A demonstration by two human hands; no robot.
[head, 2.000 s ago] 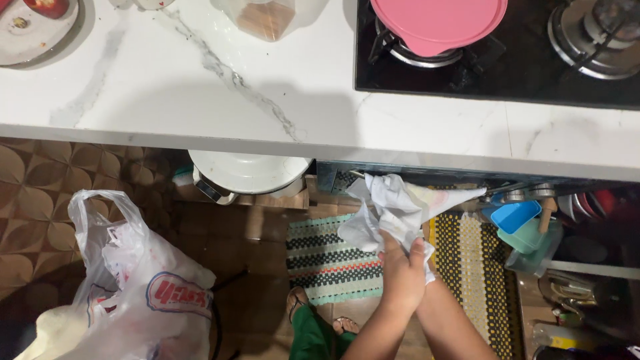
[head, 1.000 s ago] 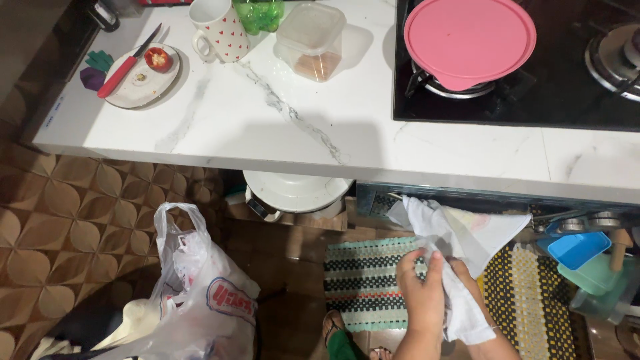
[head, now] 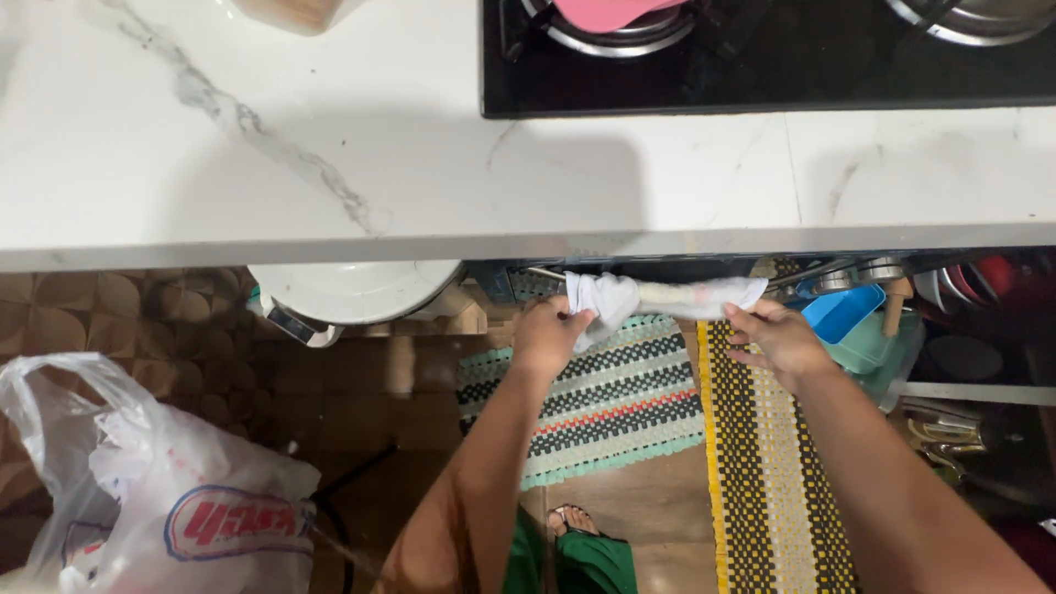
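Observation:
A white cloth [head: 660, 299] hangs over a metal rail [head: 544, 273] below the front edge of the marble-patterned counter [head: 412, 181]. At the cloth's left end, my left hand [head: 549, 334] pinches its bunched part between thumb and fingers. My right hand [head: 771, 338] is at the cloth's right end, thumb and index finger at its lower edge, the other fingers spread. Part of the rail shows bare on both sides of the cloth.
Above are a black gas hob [head: 701, 74] and a pink lid [head: 615, 10]. A white pot [head: 355, 289] stands below the counter, left. Woven mats [head: 619, 404] lie on the floor. A filled plastic bag [head: 206, 495] is at lower left; blue [head: 841, 313] and green containers [head: 874, 346] are at right.
My hands have moved apart, from close together on the loose, bunched cloth to its two ends. The cloth now lies drawn along the rail instead of spreading out to the right.

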